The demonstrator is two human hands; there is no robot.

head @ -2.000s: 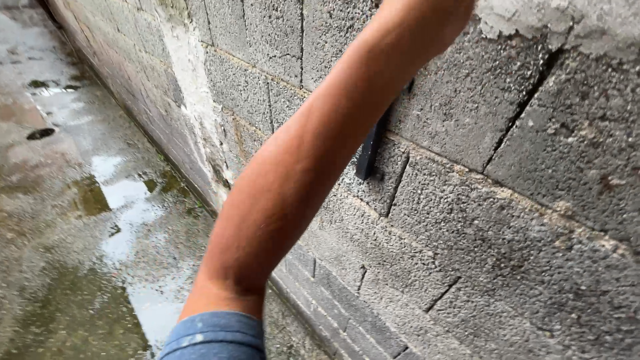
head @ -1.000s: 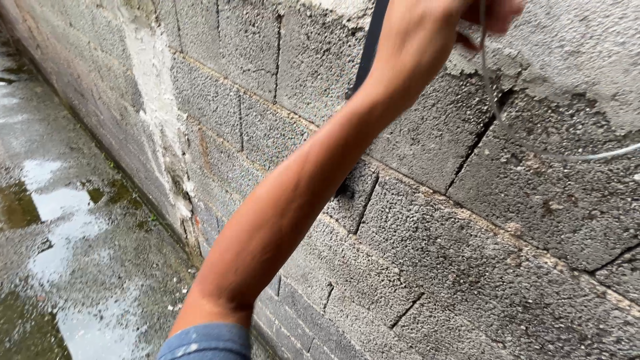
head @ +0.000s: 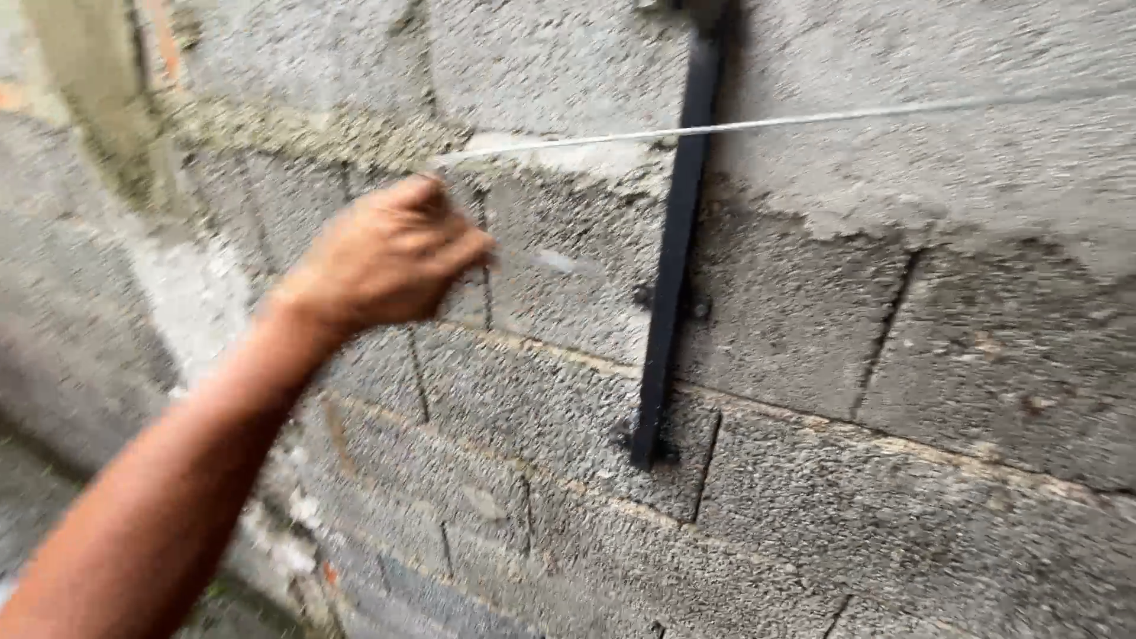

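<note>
My left hand [head: 390, 253] is closed around the end of a thin white cord [head: 781, 122], its knuckles slightly blurred. From the hand the cord runs nearly straight to the right edge of the view, passing in front of a black metal bar [head: 676, 240]. That bar stands upright with a slight tilt against a concrete block wall [head: 799, 497], to the right of my hand. Small dark lugs or fixings show beside its lower part. My right hand is outside the view.
Rough grey render [head: 887, 53] covers the wall's upper right. A mortar-smeared vertical strip [head: 191, 293] runs down the wall on the left. Greenish ground [head: 235, 612] shows at the lower left, at the foot of the wall.
My left hand is now left of the black bar; a second ago it was at the bar's right. The cord, slack and curved then, is now straight. The view has shifted along the wall.
</note>
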